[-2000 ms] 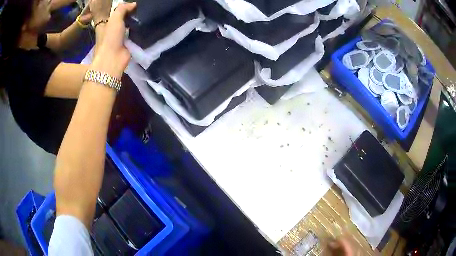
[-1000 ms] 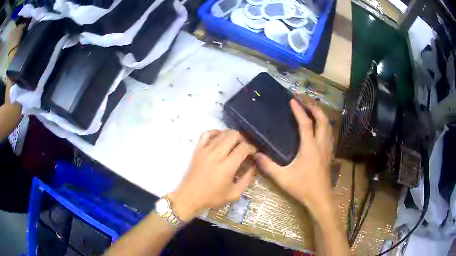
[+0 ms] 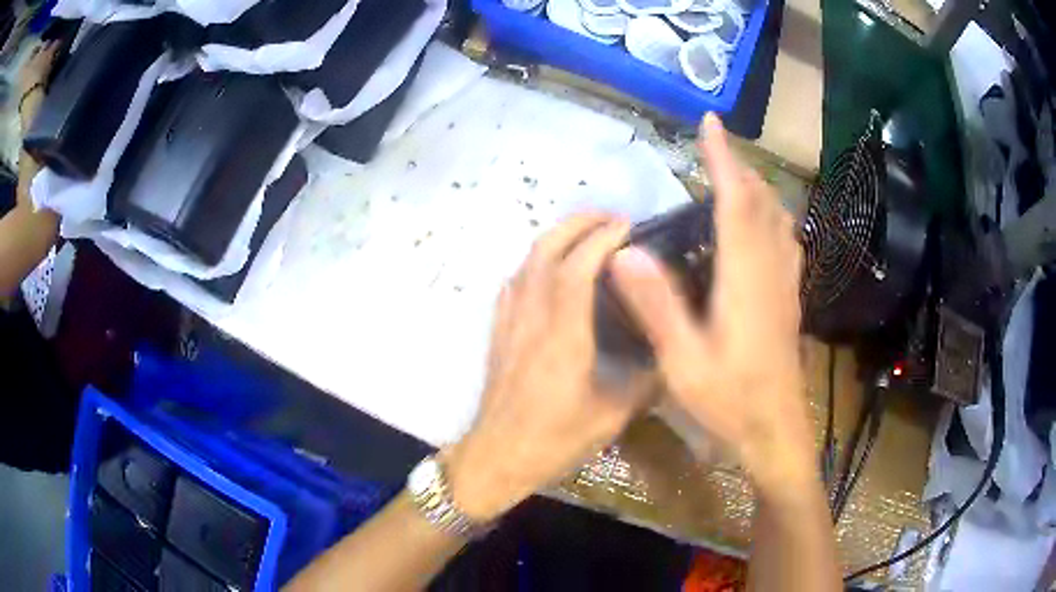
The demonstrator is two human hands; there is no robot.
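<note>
A black plastic housing [image 3: 623, 328] is between my two bare hands, over the right end of the white paper sheet [image 3: 394, 301]. My left hand [image 3: 556, 347] is on its left side, with a metal watch on the wrist. My right hand [image 3: 735, 312] is blurred and lies over its right side and top, with one finger pointing up. The hands hide most of the housing, so its wires do not show.
A blue bin [image 3: 649, 72] of white oval parts stands at the back. Foam-wrapped housings [image 3: 203, 162] are stacked at left. A round fan [image 3: 851, 231] and iron stand [image 3: 959, 356] are at right. A blue crate [image 3: 83, 486] holds housings at lower left. Another person's arm [image 3: 23, 249] shows at the left edge.
Since one second ago, both hands have closed around the housing and the right hand has moved up over it. The housing appears turned. Earlier, my left hand was at the stacks at left.
</note>
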